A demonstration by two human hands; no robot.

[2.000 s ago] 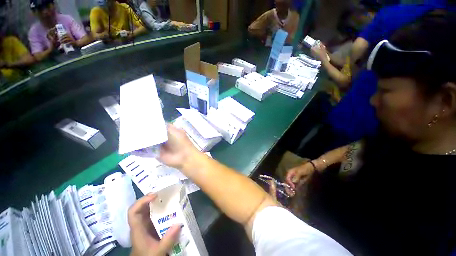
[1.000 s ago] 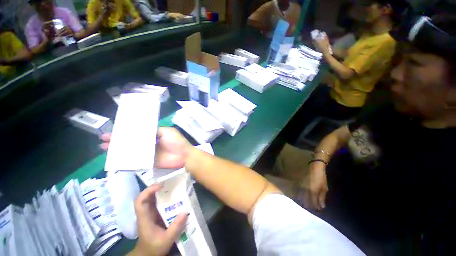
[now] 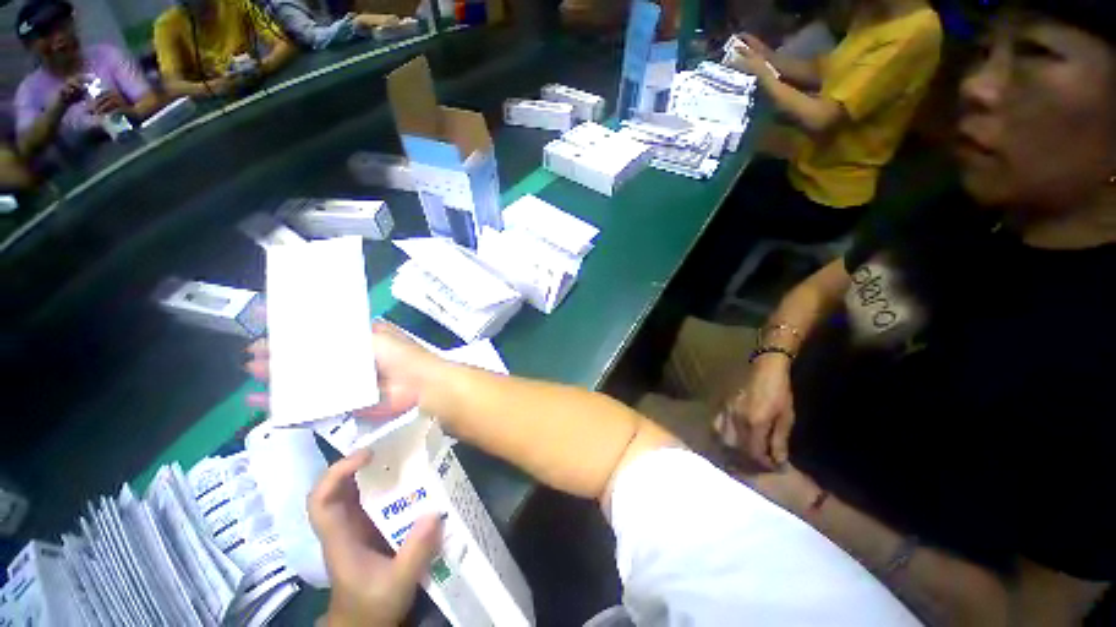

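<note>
My left hand (image 3: 373, 539), at the bottom centre, holds an upright white printed carton (image 3: 471, 551) whose top end is open, with a flap up. My right hand (image 3: 401, 367) reaches across above it and holds a blank white flat rectangular piece (image 3: 321, 331), perhaps a folded leaflet. Its fingertips show past the piece's left edge, and the other fingers are hidden behind it. The piece's lower end is just above and left of the carton's opening. A whitish, pouch-like thing (image 3: 288, 502) lies below the piece.
Fanned folded papers (image 3: 147, 551) stand at lower left. A blue-and-white display box (image 3: 453, 184) stands behind white piles (image 3: 459, 288) on the green bench (image 3: 624, 263). Closed cartons (image 3: 214, 306) lie on the dark belt. A person in black sits close at right; others sit farther along and opposite.
The view has shifted. The white piece has come down and nearer the open carton since the earliest frame; both hands still hold their things. The neighbour at right has leaned back.
</note>
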